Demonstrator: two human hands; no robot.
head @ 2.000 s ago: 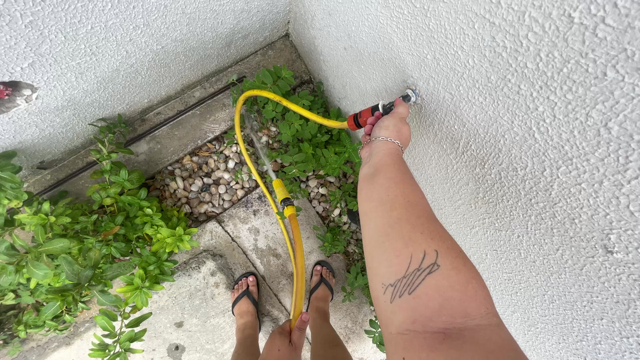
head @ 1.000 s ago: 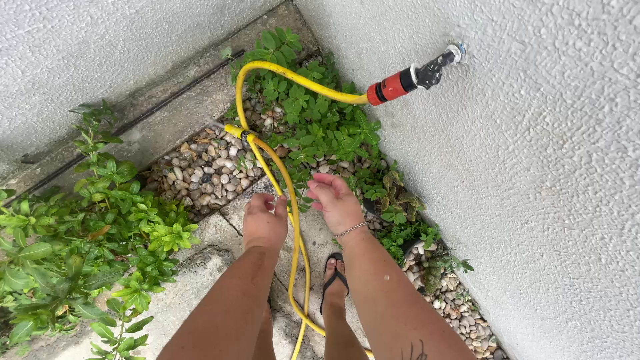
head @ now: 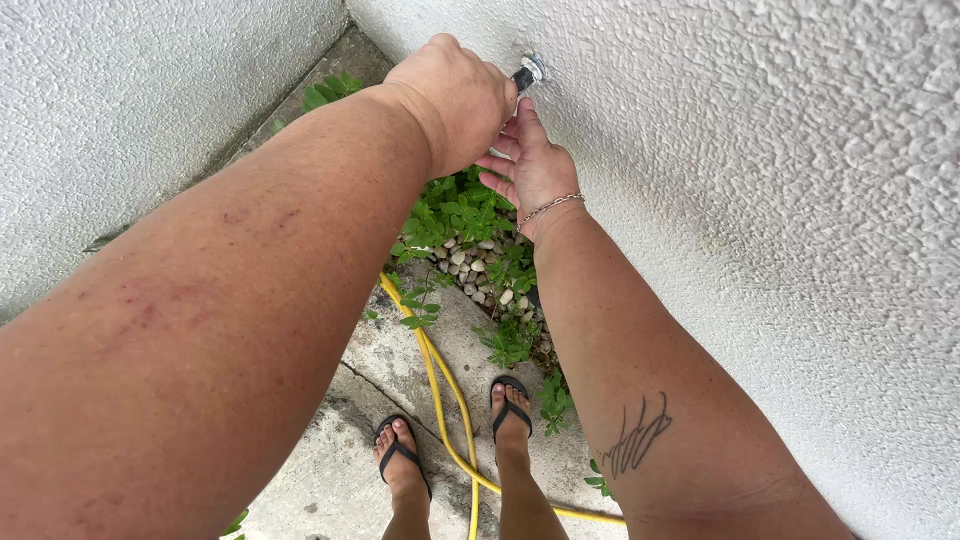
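Note:
A black outdoor tap [head: 526, 76] sticks out of the white textured wall, near the top of the view. My left hand [head: 459, 101] is at the tap's outer end with its fingers curled; what its fingers close on is hidden behind the hand. Just below it, my right hand [head: 534, 154] is raised, palm toward the left hand, its fingers apart and partly bent near the tap. The red hose connector is out of sight. The yellow garden hose [head: 439, 405] lies on the concrete in crossing loops between my feet.
The textured wall [head: 720, 225] rises close on the right, and another wall [head: 150, 82] stands at left. Green plants [head: 457, 206] and pebbles [head: 469, 270] fill the corner. My feet in black flip-flops stand on concrete slabs [head: 315, 457].
Both hands have moved from low over the hose up to the tap. One second ago the red connector showed on the tap; now the hands cover that spot.

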